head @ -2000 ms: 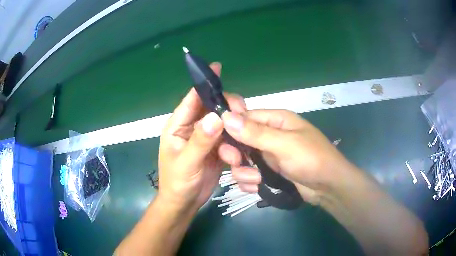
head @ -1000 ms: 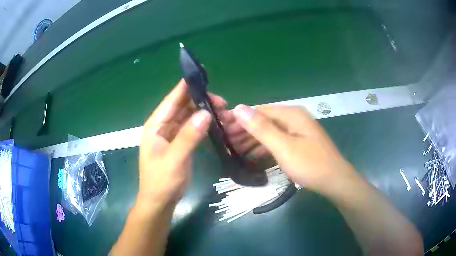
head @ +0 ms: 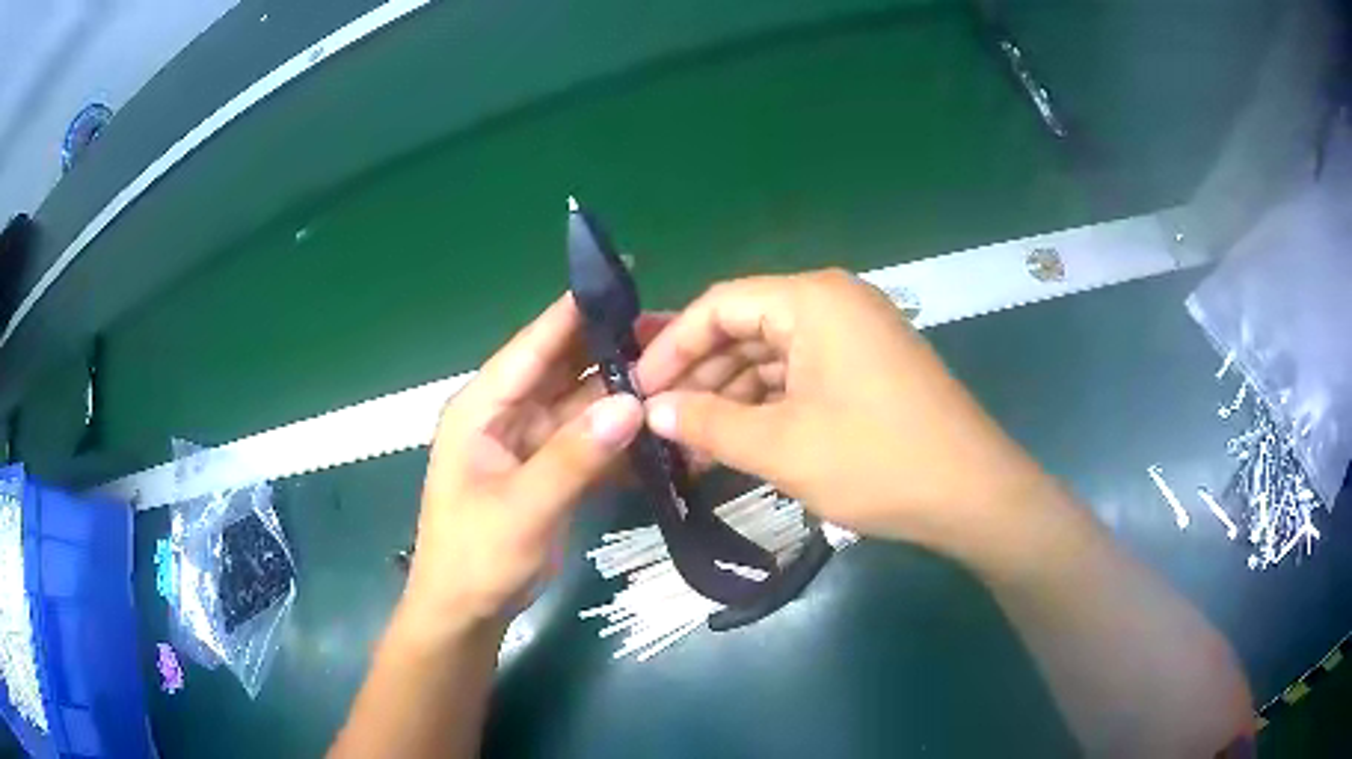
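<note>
A black pen housing (head: 604, 282) is held upright at the centre, its pale tip pointing up and its wide hooked end down. My left hand (head: 512, 460) grips its middle from the left, thumb on the front. My right hand (head: 830, 408) has thumb and fingertips pinched at the housing's right edge; whether a small part is between them cannot be told. White sticks (head: 653, 601) lie fanned on the bench behind the lower end, with a dark curved handle (head: 779, 598) beside them.
A blue bin (head: 92, 623) with white sticks and a clear bag of black parts (head: 255, 571) are at left. White pins (head: 1272, 482) lie by a milky bag (head: 1287, 319) at right. A white rail (head: 349, 438) borders the green belt, which carries dark units (head: 1034, 89).
The housing has come lower and its lower part is now uncovered. My right hand moved away and then back to its edge. A unit has appeared on the belt at upper right.
</note>
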